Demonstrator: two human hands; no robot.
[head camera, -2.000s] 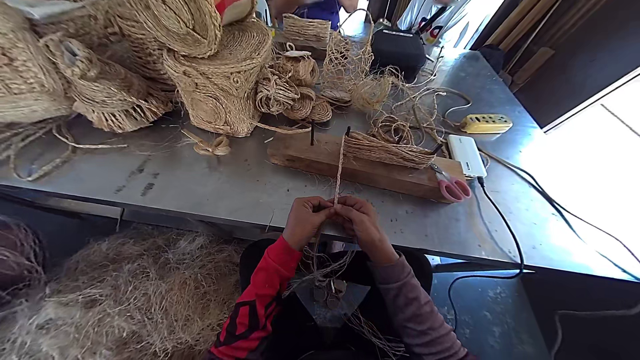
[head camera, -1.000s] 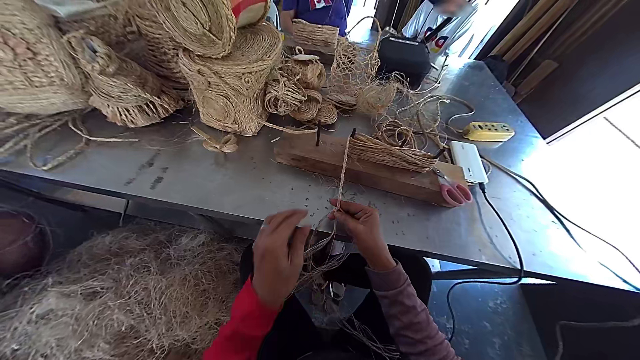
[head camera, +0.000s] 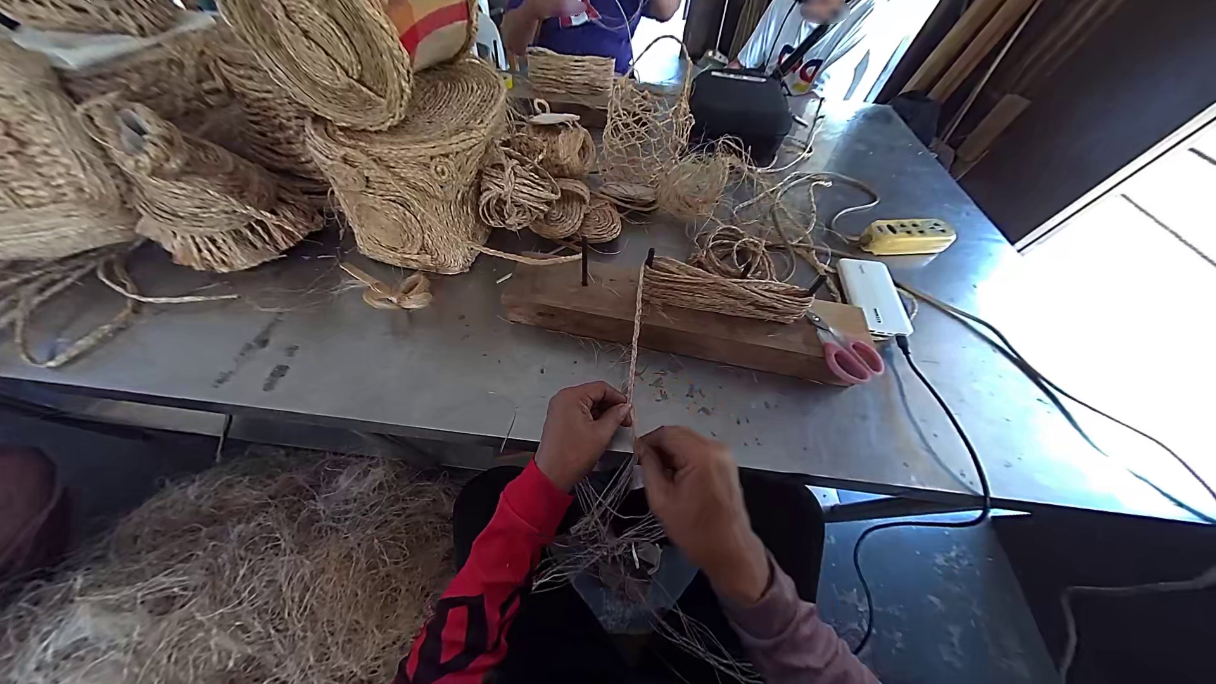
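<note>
A thin braid of plant fibre (head camera: 636, 347) runs from a black peg on a wooden block (head camera: 589, 302) down to my hands at the table's front edge. My left hand (head camera: 584, 432) pinches the braid between thumb and forefinger. Just right of and slightly below it, my right hand (head camera: 692, 484) grips strands at the braid's lower end. Loose fibre ends (head camera: 608, 518) hang below both hands over my lap. A bundle of finished cord (head camera: 727, 290) lies along the block around its pegs. Scissors with pink handles (head camera: 852, 361) rest at the block's right end.
Woven fibre baskets (head camera: 404, 171) crowd the back left. A small knotted fibre piece (head camera: 397, 290), a white power bank (head camera: 874, 296) with a black cable and a yellow power strip (head camera: 907, 237) lie on the metal table. Raw fibre (head camera: 247, 570) is heaped lower left. Two people are across the table.
One second ago my left hand was raised off the braid with its fingers spread; now it pinches the braid. My right hand has moved lower, to the strands below.
</note>
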